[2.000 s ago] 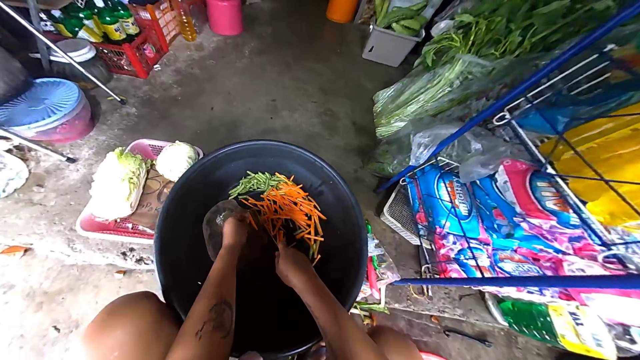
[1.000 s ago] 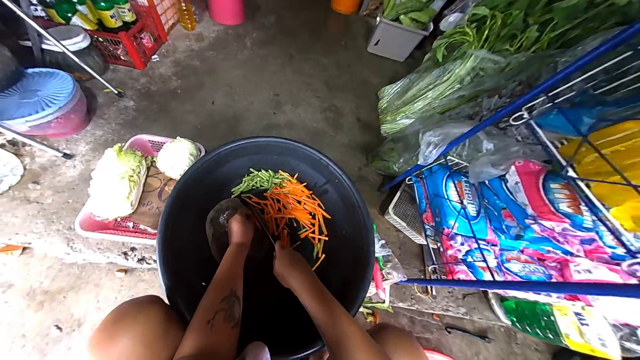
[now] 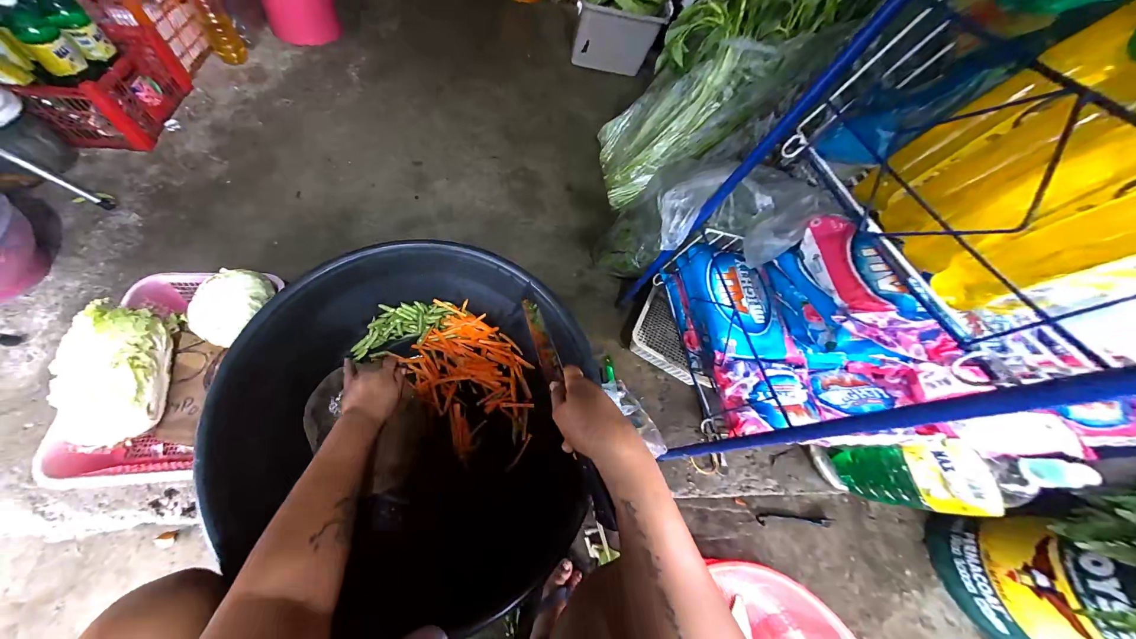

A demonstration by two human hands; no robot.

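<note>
A large black tub stands before me, with cut green beans beside a heap of orange carrot strips in it. My left hand is down in the tub at the left edge of the vegetables, over a dark rounded thing that I cannot make out well; whether the fingers grip anything is hidden. Closed around a knife handle, my right hand is near the tub's right wall. The knife blade points up and away, to the right of the carrots, with bits stuck on it.
At left, a pink basket holds a napa cabbage and a round cabbage. On the right stand a blue wire rack, detergent packs and bagged greens. A red crate is at the upper left, a pink basin at the lower right.
My right hand has moved right with the knife, away from the carrots to the tub's right side. My left hand has shifted toward the beans, its fingers more spread.
</note>
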